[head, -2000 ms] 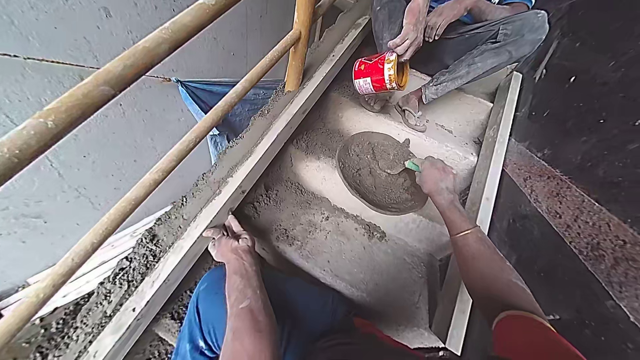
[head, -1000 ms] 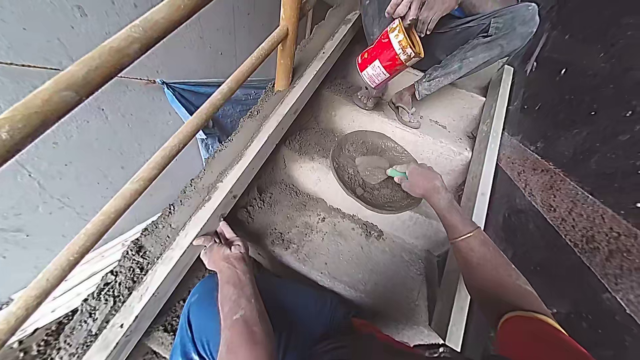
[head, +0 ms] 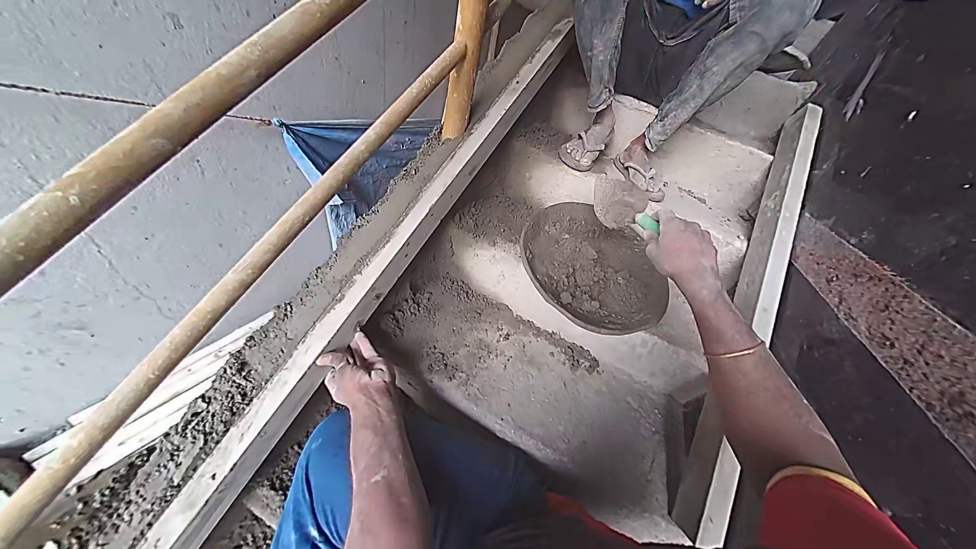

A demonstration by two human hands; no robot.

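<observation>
My right hand [head: 682,248] grips the green handle of a trowel [head: 619,203], whose mortar-coated blade is at the far rim of a round pan [head: 595,267] holding wet mortar. The pan rests on a concrete stair step. With its fingers at the edge, my left hand [head: 358,371] touches a long wooden board [head: 366,286] that runs diagonally up the left side of the stairs. Fresh mortar [head: 412,202] lies along the outer side of this board.
Yellow-brown railing pipes [head: 252,274] and a post [head: 463,72] stand at the left, with a blue tarp [head: 366,164] behind. Loose mortar [head: 480,335] covers part of the step. A co-worker's sandalled feet [head: 585,150] are beyond the pan. Another board [head: 778,221] edges the right side.
The trowel has moved from over the mortar to the pan's far rim. The co-worker's red can and the hands on it have gone out of view. My left hand stays at the board.
</observation>
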